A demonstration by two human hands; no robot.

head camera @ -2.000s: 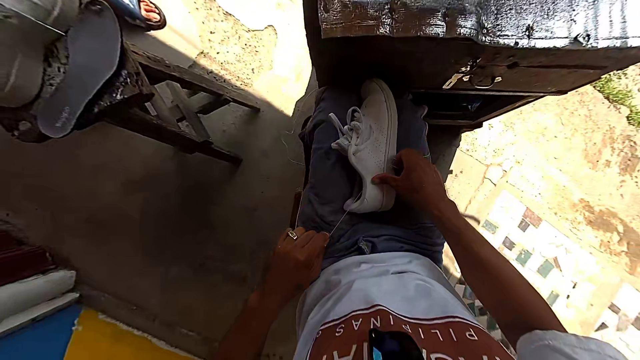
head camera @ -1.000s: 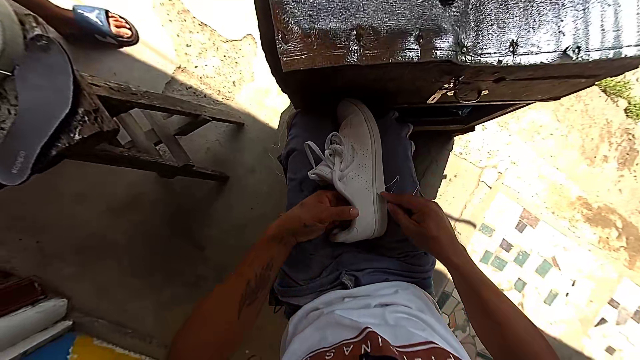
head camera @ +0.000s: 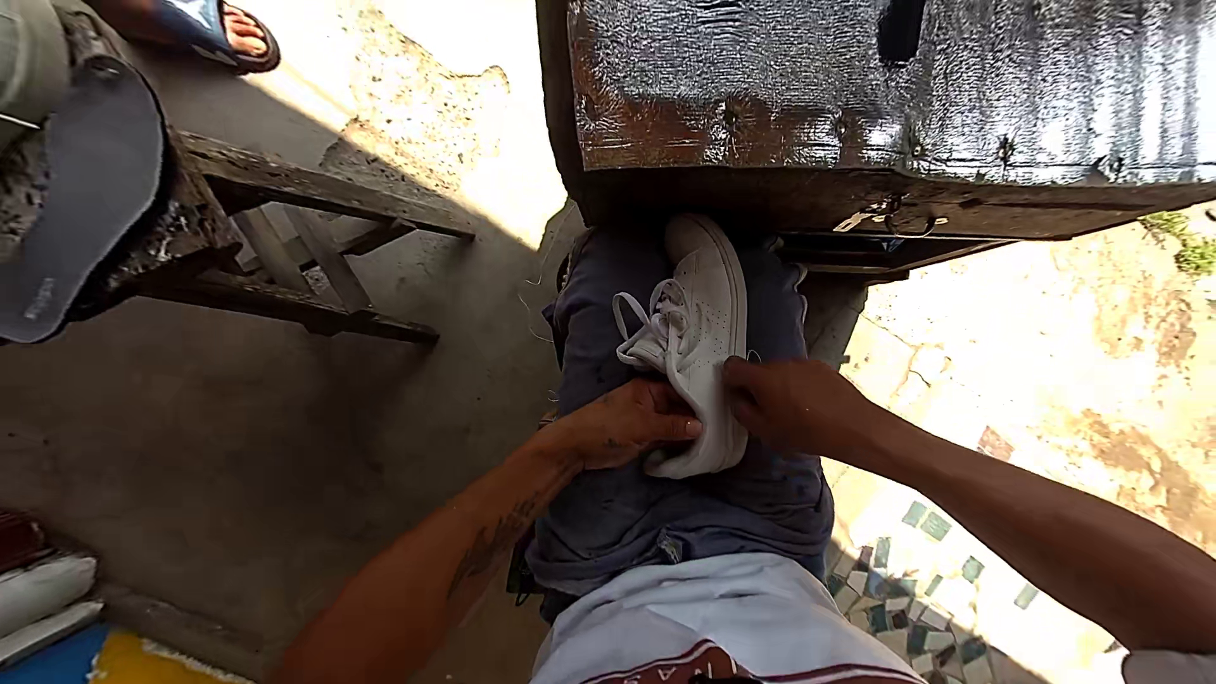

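A white lace-up sneaker (head camera: 708, 332) lies on its side across my lap, on blue-grey trousers (head camera: 608, 285), its toe pointing away from me under the cabinet's edge. My left hand (head camera: 632, 423) grips the shoe's collar near the heel, with fingers partly inside the opening. At the sole edge on the heel half, my right hand (head camera: 793, 404) presses with thumb and fingers closed together; a thin loop of thread or wire shows just above it. Whether it holds a tool is hidden. The laces (head camera: 646, 328) hang loosely toward the left.
Ahead stands a wooden cabinet with a foil-like silvery top (head camera: 760, 104) and a metal latch. At left, a dark grey insole (head camera: 90, 190) lies on a rough wooden bench (head camera: 323, 190). Another person's sandalled foot (head camera: 242, 33) is at the upper left. Mosaic tiles (head camera: 912, 608) lie at lower right.
My left hand has moved from beside my lap, where a thread ran from it two seconds ago, up to the shoe's collar. My right hand stays by the sole edge.
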